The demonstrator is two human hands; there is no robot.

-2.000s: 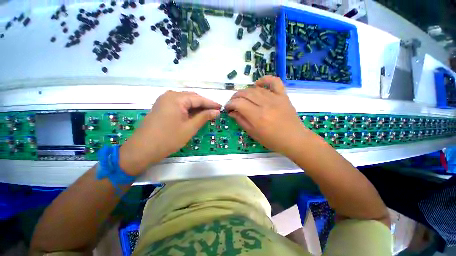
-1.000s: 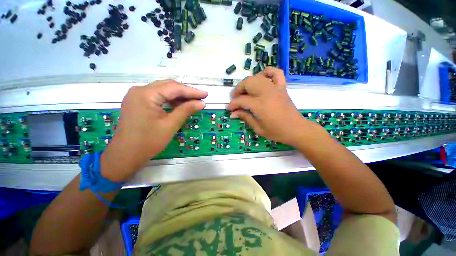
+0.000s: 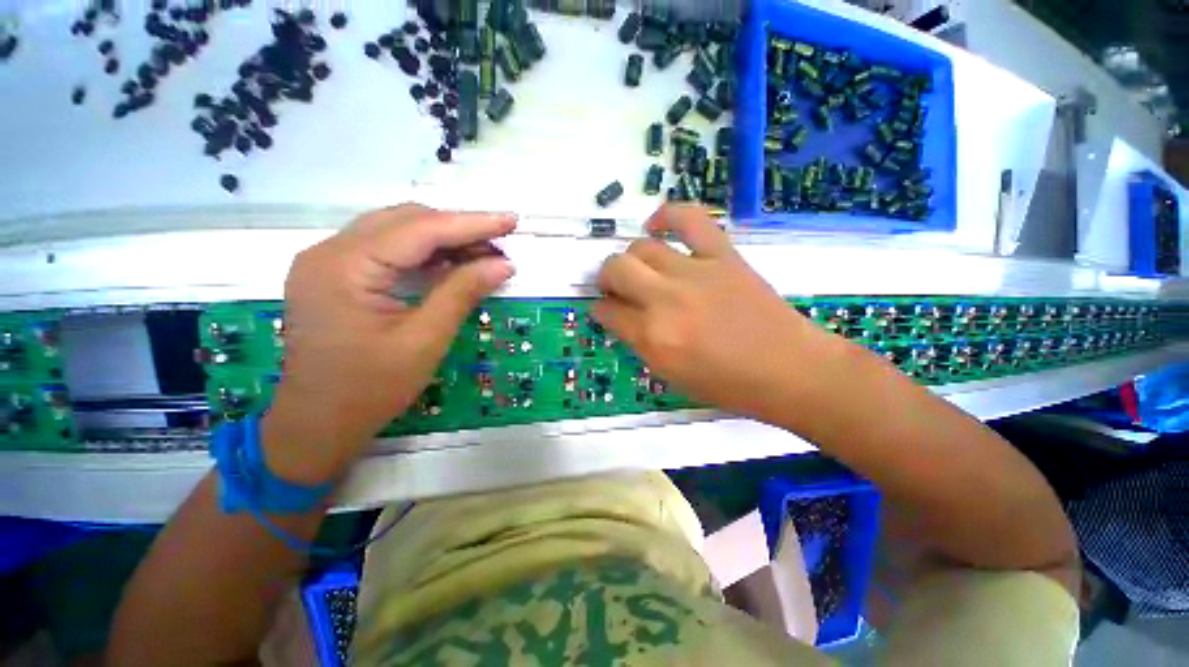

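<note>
A long green circuit board strip [image 3: 522, 358] with rows of small parts lies in the metal rails in front of me. My left hand [image 3: 391, 313] is over the strip's left part, thumb and forefinger apart, with no part visible between them. My right hand [image 3: 678, 287] is over the strip's upper edge, fingers curled; whether it holds something is hidden. A single dark capacitor [image 3: 601, 227] lies on the bench edge between my hands. Green-black striped capacitors [image 3: 678, 143] lie loose beyond, beside a blue bin [image 3: 949, 143] holding more of them.
Small black capacitors [image 3: 267, 81] are scattered on the white bench at the upper left. The near metal rail [image 3: 574, 450] runs below the boards. A gap with a pale panel [image 3: 111, 354] shows at the left. Blue bins [image 3: 854, 547] and cardboard [image 3: 743, 560] are below the line.
My hands were close together over the board; my left hand has moved left, away from my right, and its fingertips have parted. The view has shifted slightly.
</note>
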